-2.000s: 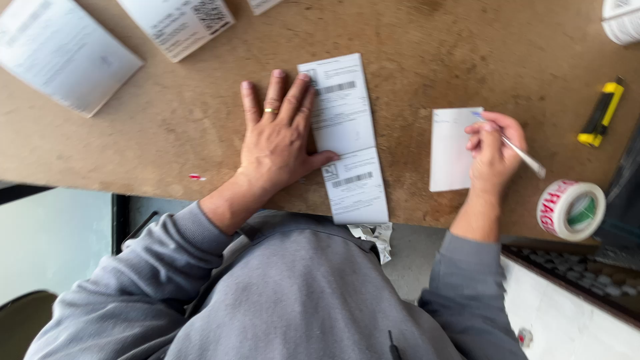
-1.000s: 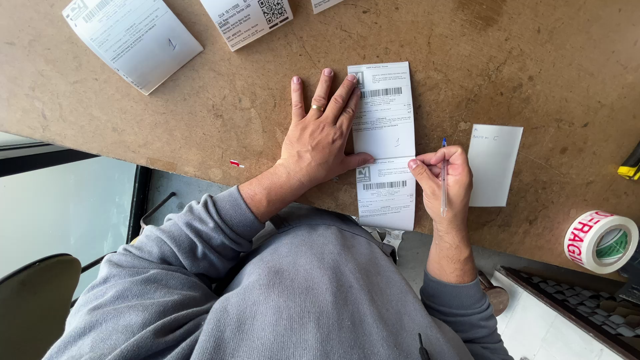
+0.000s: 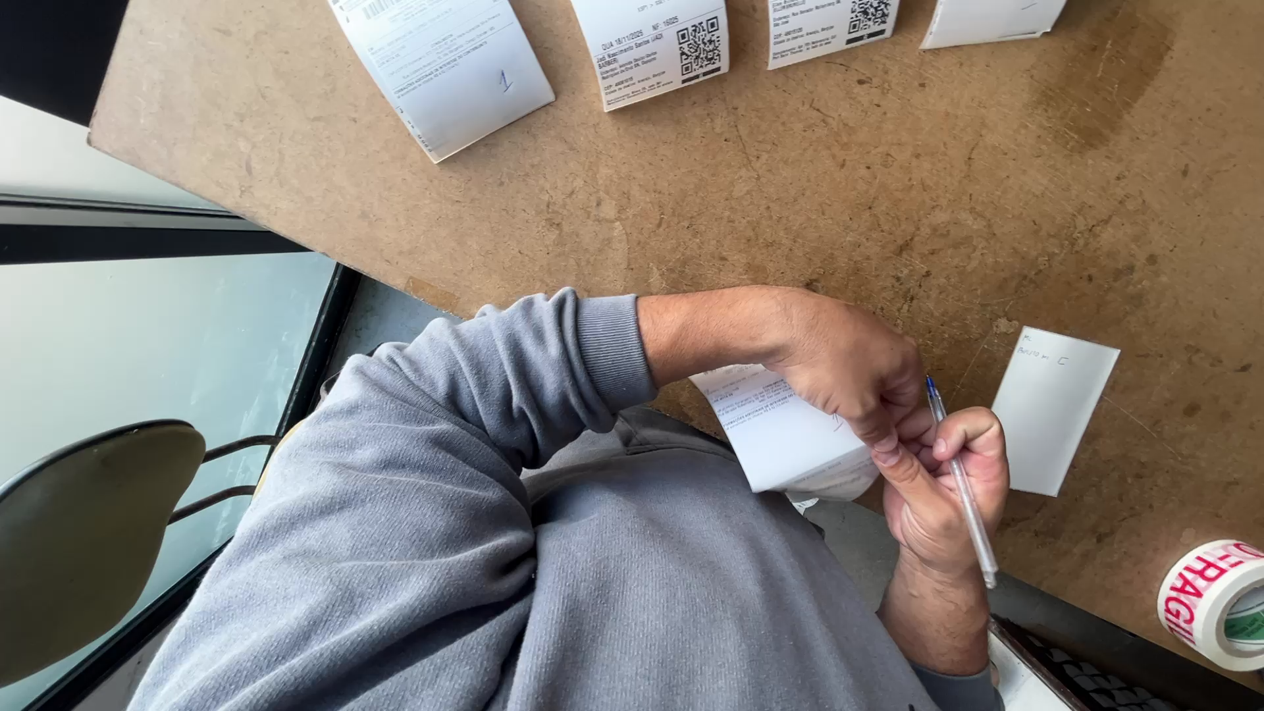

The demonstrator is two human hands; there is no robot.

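My left hand reaches across to the right, its fingers meeting those of my right hand at the corner of a printed paper strip. The strip bends over the table's near edge, partly under my left hand; whether the left fingers pinch it is hidden. A clear ballpoint pen with a blue tip rests between the thumb and fingers of my right hand, tip pointing away from me. Just right of that hand, a small white paper with a little handwriting lies flat on the brown table.
Along the far side lie a curled printed sheet, two labels with square codes and another white paper. A roll of printed tape stands at the right. A chair is at the lower left, beyond the table.
My left hand has left its flat spot on the printed strip and moved right to meet my right hand. The strip, flat before, is now bent. The view has shifted left.
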